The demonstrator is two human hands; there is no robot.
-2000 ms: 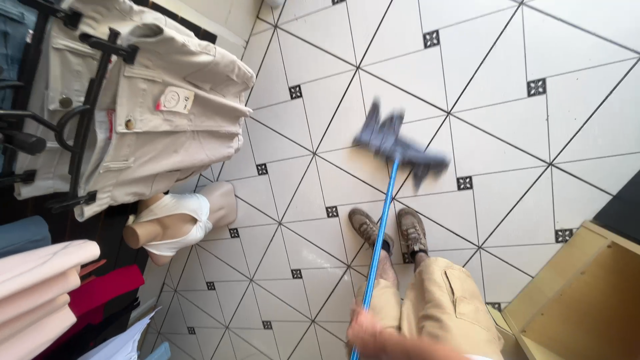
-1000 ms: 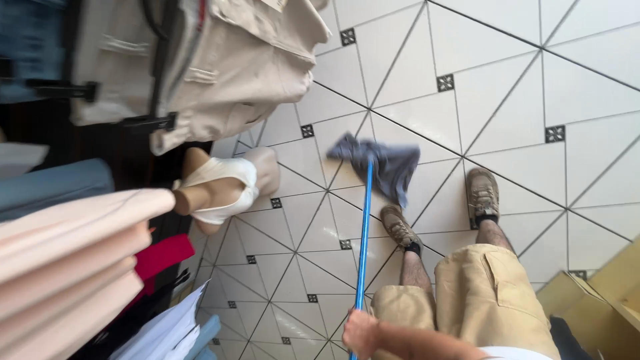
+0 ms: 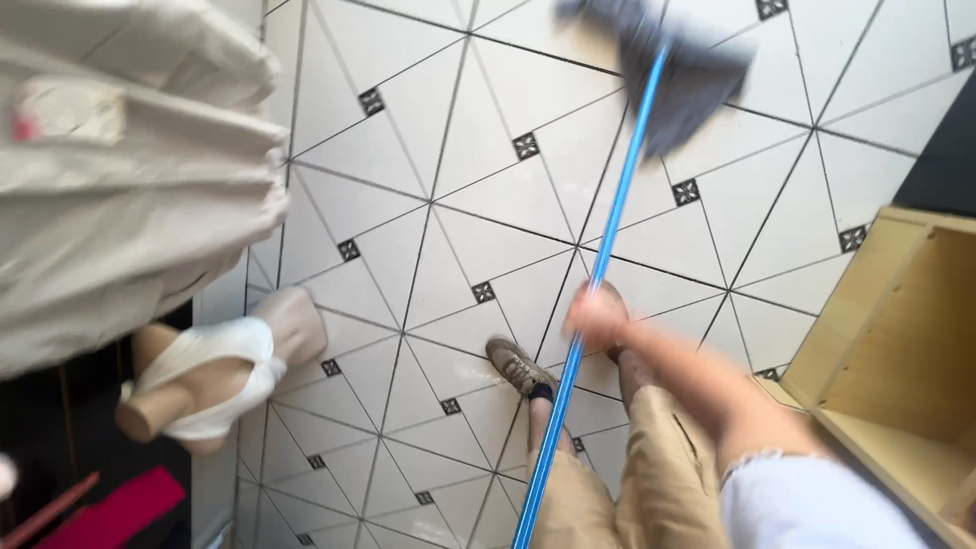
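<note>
My right hand (image 3: 596,313), blurred, grips a blue pole (image 3: 625,171) partway along its length. The pole runs from the bottom edge up to a grey cloth (image 3: 679,91) at its far end, on the tiled floor (image 3: 496,229) near the top of the view. The cloth is blurred and covers whatever head the pole has. Below my hand the pole passes in front of my left leg, beside my brown shoe (image 3: 518,364). My left hand is out of view, and so is the near end of the pole.
Pale garments (image 3: 130,206) with a tag hang at the upper left. Below them is a mannequin torso (image 3: 221,374) in a white top. A magenta item (image 3: 122,511) lies at the lower left. An open-fronted wooden cabinet (image 3: 900,328) stands at the right, next to a dark surface (image 3: 945,160).
The cloth has moved away from my feet, towards the upper right. My right hand reaches farther out with the pole. My shoes have also changed position, and the view has shifted.
</note>
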